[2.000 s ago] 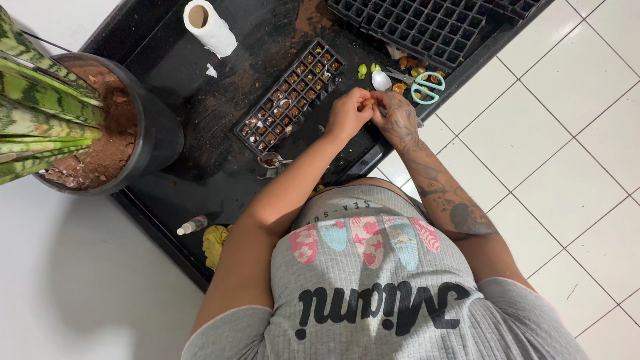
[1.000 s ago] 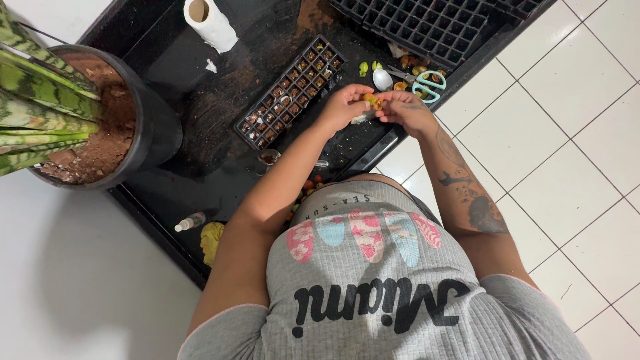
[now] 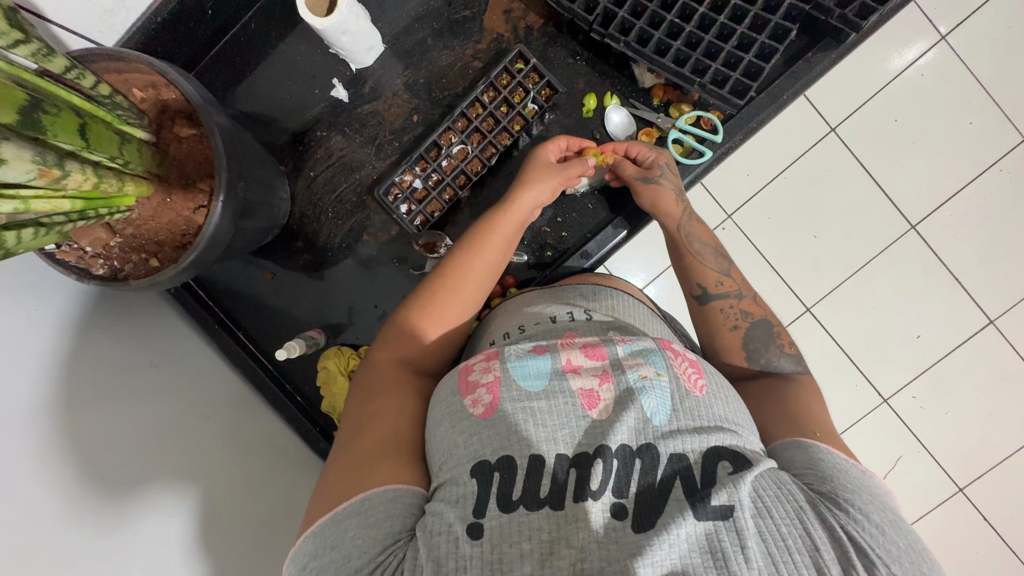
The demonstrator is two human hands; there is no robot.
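Observation:
Just right of the seedling tray, my left hand (image 3: 552, 172) pinches a small yellow-green fruit piece (image 3: 594, 154) between thumb and fingers. My right hand (image 3: 644, 174) meets it from the other side, its fingertips on a small yellowish piece that touches or joins the first. The black seedling tray (image 3: 472, 140) lies diagonally, its cells holding brown soil, some with white bits or green-yellow bits. Above the hands lie a white spoon (image 3: 619, 122), green peel pieces (image 3: 590, 104) and scissors with light-blue handles (image 3: 694, 138). Something white beneath the hands is partly hidden.
Empty black cell trays (image 3: 696, 40) lie at the upper right, with opened fruit shells (image 3: 680, 110) beside them. A paper roll (image 3: 342, 30), a potted snake plant (image 3: 80, 152), a small bottle (image 3: 301, 344), a yellow cloth (image 3: 338, 380) and a soil-filled scoop (image 3: 432, 243) surround the work area.
Two seconds ago my hands were together around something small and reddish. One second ago they were wider apart, with a yellow-green piece showing; now the fingertips are closer together again.

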